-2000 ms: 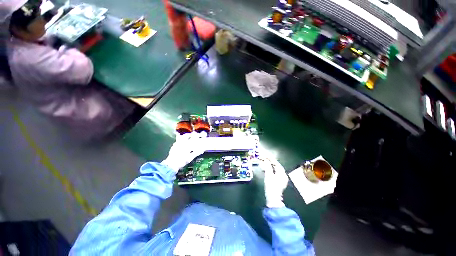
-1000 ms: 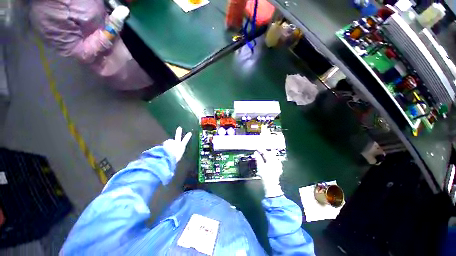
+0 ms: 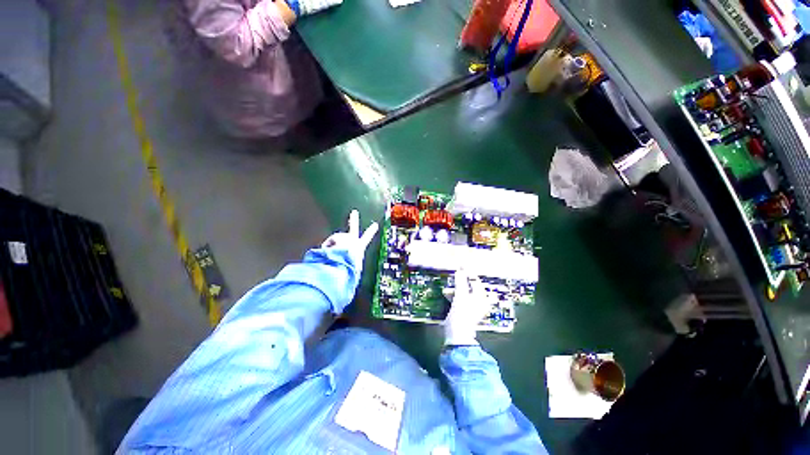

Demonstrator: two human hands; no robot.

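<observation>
A green power supply board (image 3: 408, 289) with two long pale heatsinks lies on the green bench mat. Orange-red coils (image 3: 421, 216) stand at its back left and a yellow-taped transformer (image 3: 485, 234) between the heatsinks. My gloved left hand (image 3: 353, 238) is off the board's left edge, fingers apart, empty. My gloved right hand (image 3: 465, 307) is over the board's front part, fingertips near the front heatsink; whether it holds a thin tool cannot be seen. A metal cup (image 3: 597, 377) with amber liquid stands on white paper (image 3: 563, 400) at the right.
A crumpled wipe (image 3: 575, 178) lies at the back of the bench. A raised shelf (image 3: 662, 98) at the right carries another board (image 3: 737, 164). A person in pink (image 3: 258, 80) is at the neighbouring bench. Black totes (image 3: 62, 284) stand on the floor at the left.
My left hand has let go of the board and opened beside it. My right hand has moved from the board's right edge onto its front part. The view has turned.
</observation>
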